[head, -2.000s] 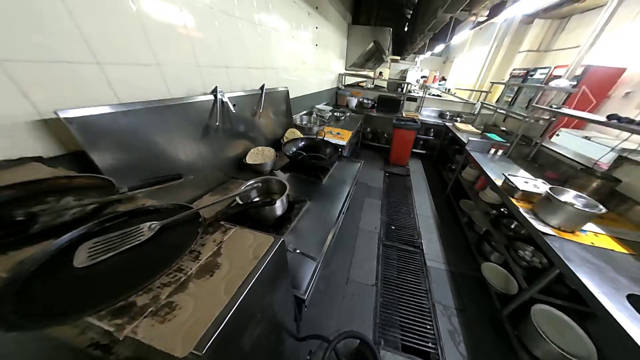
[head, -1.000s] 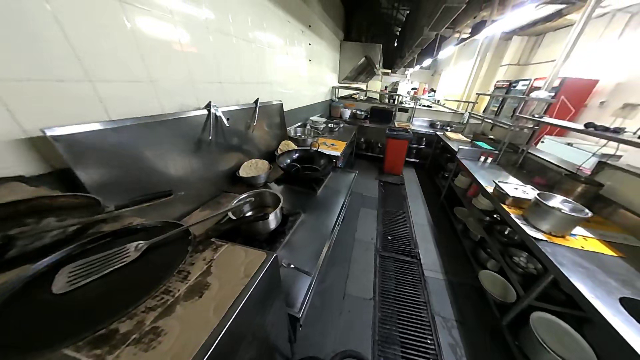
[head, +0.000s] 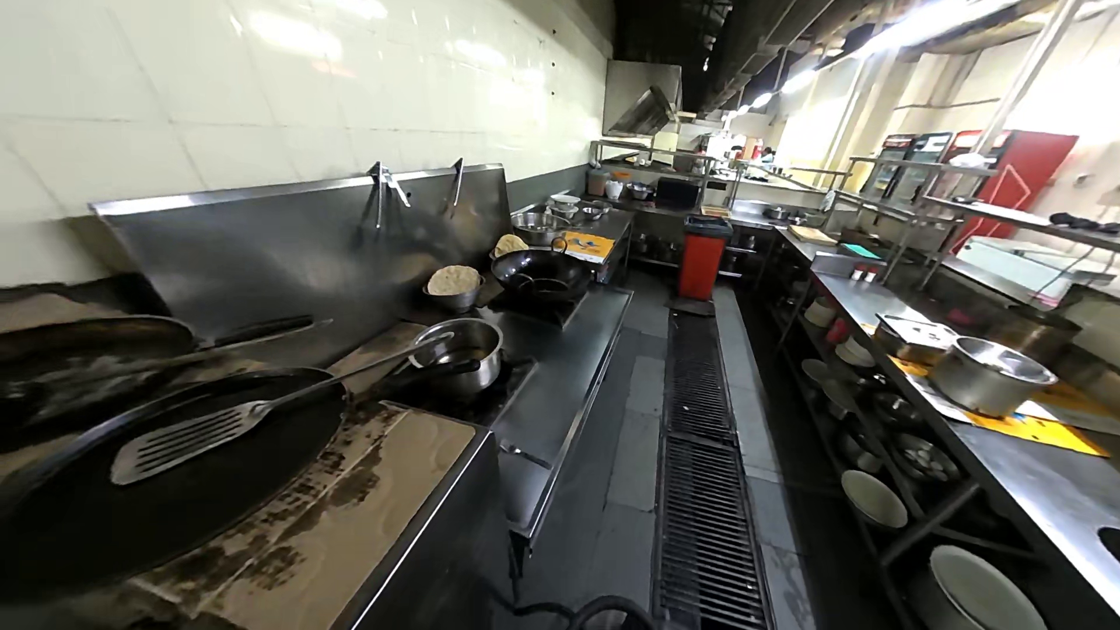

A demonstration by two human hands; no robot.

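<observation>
Neither my left hand nor my right hand shows in the head view. Close by at the left, a slotted metal turner (head: 188,440) lies across a wide black griddle pan (head: 219,490), its handle reaching to a steel saucepan (head: 477,367) on a burner. Another dark pan (head: 87,350) is behind the griddle. Farther along the range are a black wok (head: 541,273) and a pot heaped with pale food (head: 453,287).
A grated floor drain (head: 709,516) runs along the aisle toward a red bin (head: 702,262). The right-hand steel counter (head: 1041,472) bears a large steel pot (head: 989,376), with bowls on shelves below. A black hose (head: 612,605) curls at the range's foot.
</observation>
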